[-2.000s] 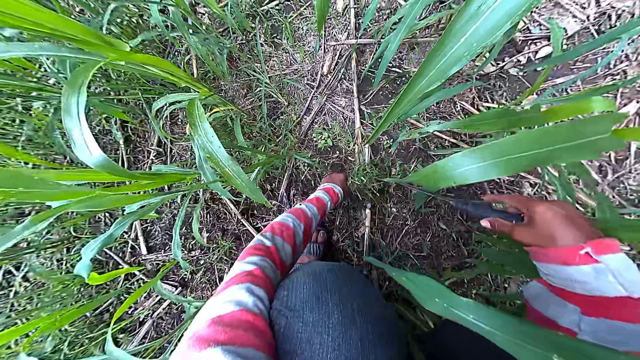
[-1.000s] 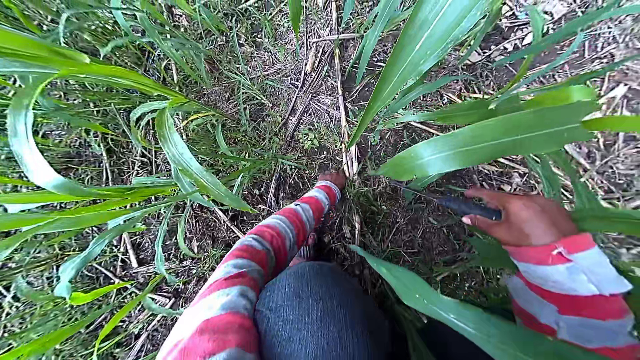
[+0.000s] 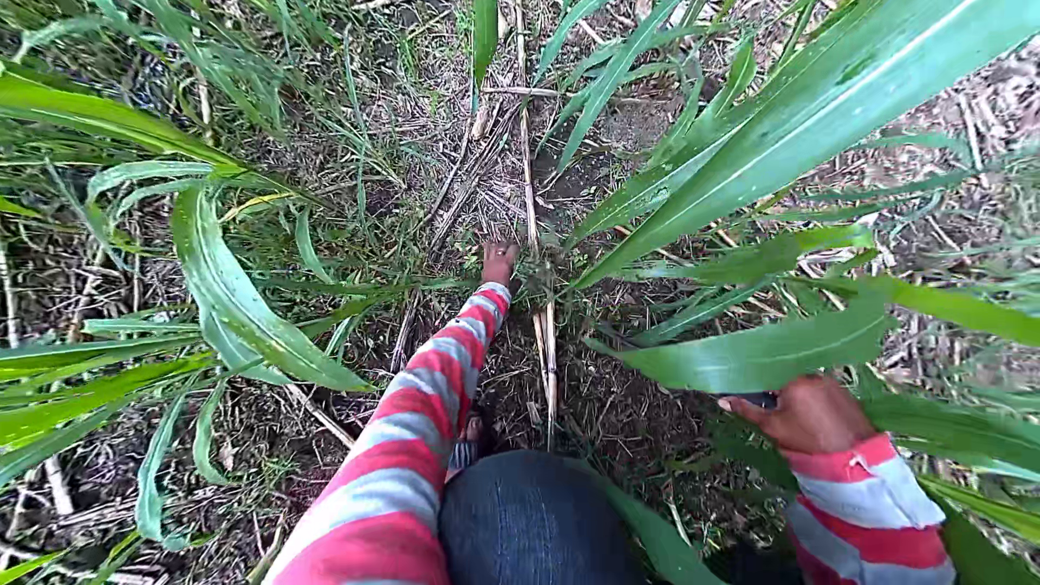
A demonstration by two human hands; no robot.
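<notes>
My left hand (image 3: 499,258) reaches down to low green weeds (image 3: 463,244) beside a dry stalk (image 3: 528,162) lying on the ground. Its fingers are small in view, and whether they grip any weeds cannot be told. At the right, my right hand (image 3: 816,413) is closed around the dark handle (image 3: 760,400) of a tool. A broad green leaf (image 3: 764,353) hides the rest of this tool; the earlier frames show a thin blade on it.
Tall plants with long, broad leaves (image 3: 236,301) stand on both sides. Another large leaf (image 3: 780,138) slants across the upper right. Dry stalks and litter cover the soil (image 3: 634,422). My knee in dark denim (image 3: 528,520) is at the bottom, with a foot (image 3: 474,426) beside it.
The tool's blade, visible a second ago pointing toward my left hand, is now behind a leaf. My left hand remains low among the weeds by the dry stalk.
</notes>
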